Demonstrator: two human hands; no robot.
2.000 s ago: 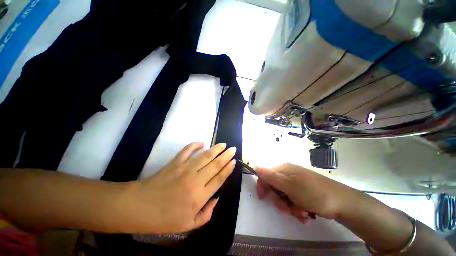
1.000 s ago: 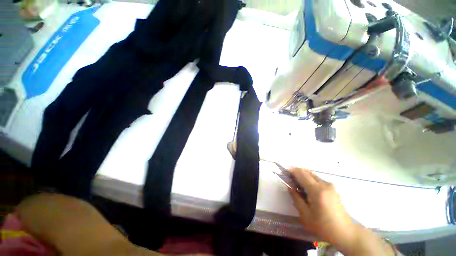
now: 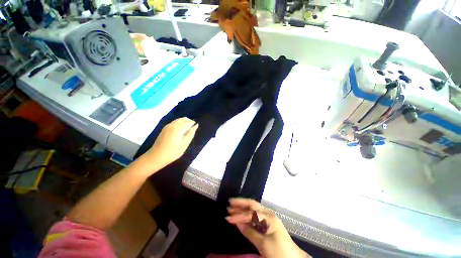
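The black garment piece (image 3: 217, 95) lies across the white table, left of the machine head, and hangs over the front edge. Its long black band (image 3: 263, 156) runs down toward the front edge as two strips with a narrow gap. My left hand (image 3: 174, 141) is on the left part of the garment, fingers curled on the fabric. My right hand (image 3: 258, 224) is at the front edge by the lower end of the band, with the dark thread snips (image 3: 259, 223) in the palm; their blades are not clear.
The lockstitch machine head (image 3: 389, 106) stands at right. Another machine (image 3: 96, 50) stands at far left. The blue JACK label (image 3: 162, 83) is left of the garment. Brown-orange fabric (image 3: 237, 25) lies behind. A measuring scale (image 3: 313, 232) runs along the front edge.
The view has swung back and shows more of the room. My left hand has come back into view onto the garment. My right hand has moved left to the band's lower end. The band's strips lie closer together.
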